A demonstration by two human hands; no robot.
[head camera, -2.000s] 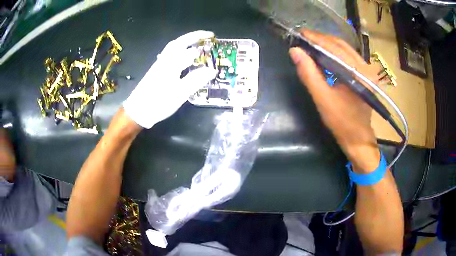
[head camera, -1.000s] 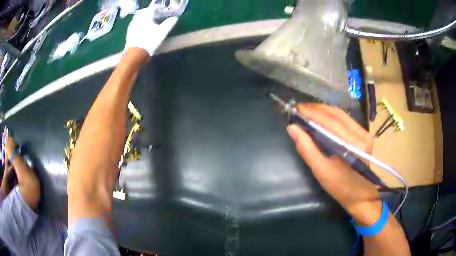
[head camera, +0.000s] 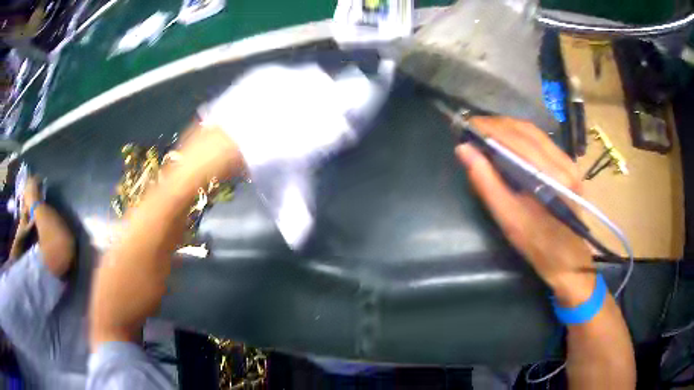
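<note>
My left hand (head camera: 266,110), in a white glove, is blurred over the upper middle of the bench. It appears closed on a bagged white cord (head camera: 295,213), whose end hangs below it. A white housing (head camera: 373,21) is at the top edge beside the belt rail, partly cut off, with a cord strand below it. My bare right hand (head camera: 517,187) grips a dark soldering iron (head camera: 525,175), its tip pointing up-left, below the hood. Brass contact strips (head camera: 141,179) lie in a pile at left, partly hidden by my left forearm.
A translucent extraction hood (head camera: 483,57) stands above the iron tip. Blue components (head camera: 555,99) lie beside a cardboard tray (head camera: 647,221) holding a brass piece (head camera: 607,151) and dark blocks. The green belt (head camera: 266,23) runs behind a pale rail. Another person's arm (head camera: 53,236) is at far left.
The earlier housing left the bench. My left hand reached to a housing on the belt, then came back right and nearer with a bagged cord. My right hand still holds the iron.
</note>
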